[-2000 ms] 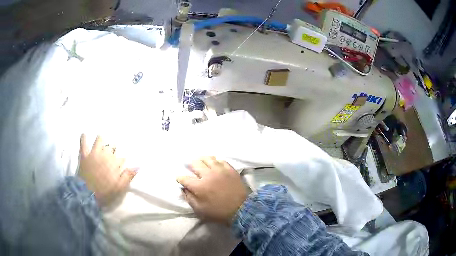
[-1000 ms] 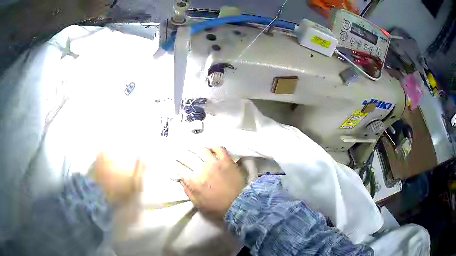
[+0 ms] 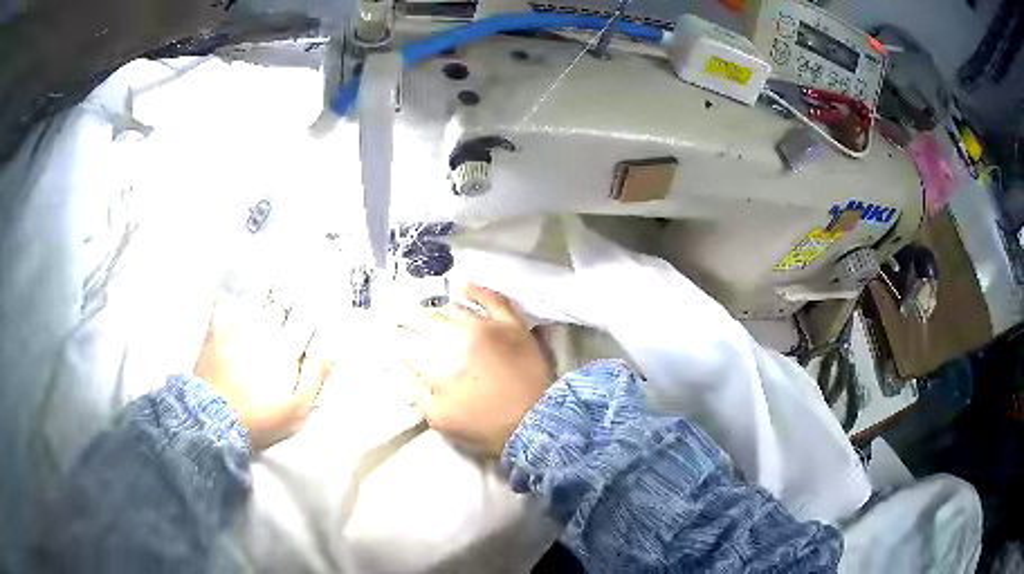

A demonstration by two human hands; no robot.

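Note:
White cloth [image 3: 168, 179] lies under both hands and under the machine head, much of it washed out by the lamp. My left hand [image 3: 253, 376] lies on it left of the needle area, palm down, thumb apart from the fingers. My right hand [image 3: 477, 364] lies palm down on the cloth just below the presser foot area [image 3: 432, 297], its fingertips lost in glare. Neither hand visibly grips the cloth. Duller cream cloth [image 3: 427, 505] lies in folds below the hands. The needle and stitch point cannot be made out.
The cream sewing machine arm [image 3: 561, 157] spans the upper right, with a blue hose [image 3: 505, 22] along its top. A control panel [image 3: 825, 51] stands behind it. White cloth [image 3: 730, 381] drapes to the lower right. Dark looped handles [image 3: 837, 376] lie right of the machine.
Both hands have moved up towards the machine head from a second ago. My left hand was blurred and lower. The machine sits slightly higher in view, its head end farther left.

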